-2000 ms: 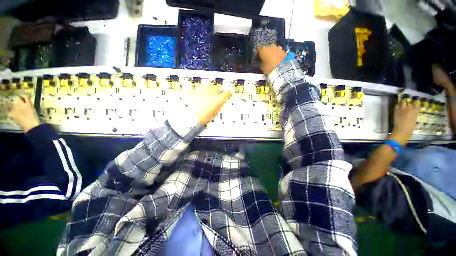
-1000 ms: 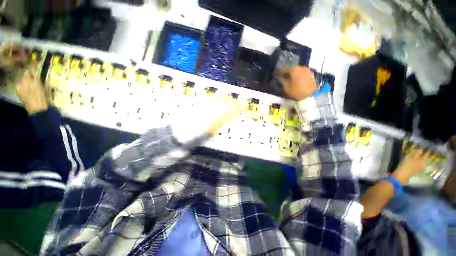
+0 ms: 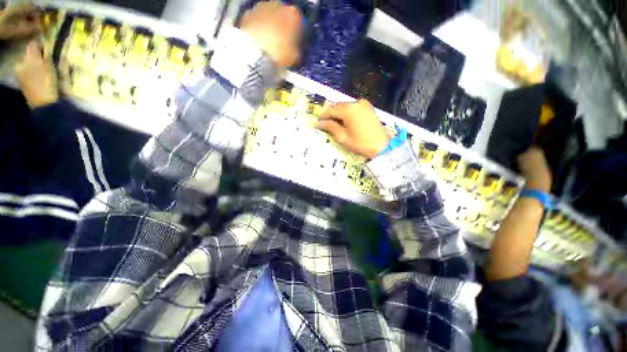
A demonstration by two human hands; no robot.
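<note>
The pale cream-yellow circuit board panel lies on the line rail in front of me, with yellow-and-black parts along its far edge. My right hand, with a blue wrist strap, is over the panel with fingertips bent down near its surface. Whether it pinches a small component is too small to tell. My left hand is blurred, at the bin where the light-blue components lay, and covers most of that bin. What its fingers hold is hidden.
Behind the rail are bins of blue-violet components, black components and silver-grey components. A clear bag and a black box are at the right. A neighbour's hands are at the left, another's arm at the right.
My left hand has moved from the panel up to the light-blue bin. My right hand has left the silver-grey bin and come down over the panel. The view has tilted.
</note>
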